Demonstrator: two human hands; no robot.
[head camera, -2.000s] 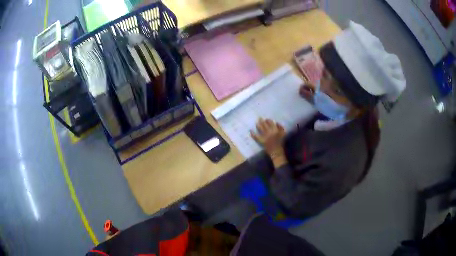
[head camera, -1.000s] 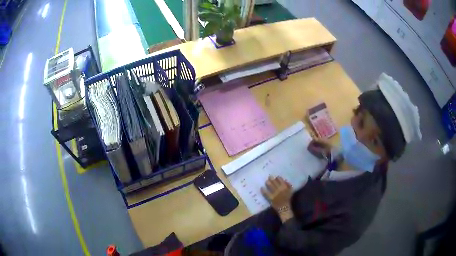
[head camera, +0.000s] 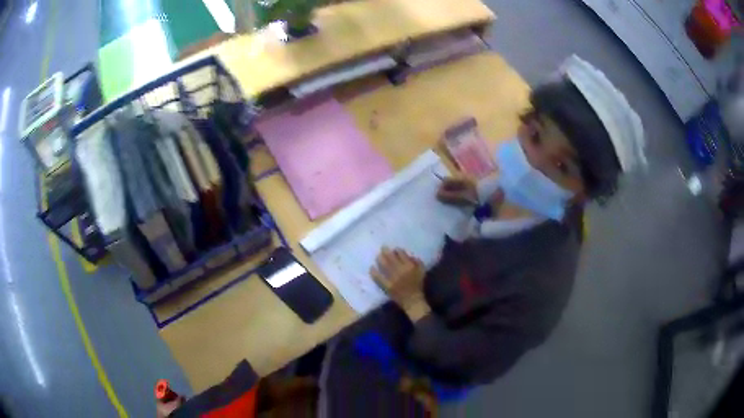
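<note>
A small orange-red flanged part (head camera: 163, 390) shows at the bottom left edge of the picture, with its round rim and dark centre hole facing up. My left hand (head camera: 170, 405) is small, blurred and partly cut off by the lower edge. Its fingers are around the lower part of the orange piece. A dark sleeve with orange-red trim (head camera: 232, 402) lies to the right of this hand. My right hand is not in view.
A wooden desk (head camera: 220, 339) carries a basket (head camera: 204, 265) of folders, a smartphone (head camera: 298, 286), a pink form (head camera: 326, 159), white sheets (head camera: 383, 224) and a calculator (head camera: 471, 151). A masked person (head camera: 498, 286) sits at its right. A cart (head camera: 61, 196) stands behind the basket.
The view has shifted, so the desk sits further up and left. More of my left hand and sleeve shows with the orange part. The seated person's head has turned more towards me.
</note>
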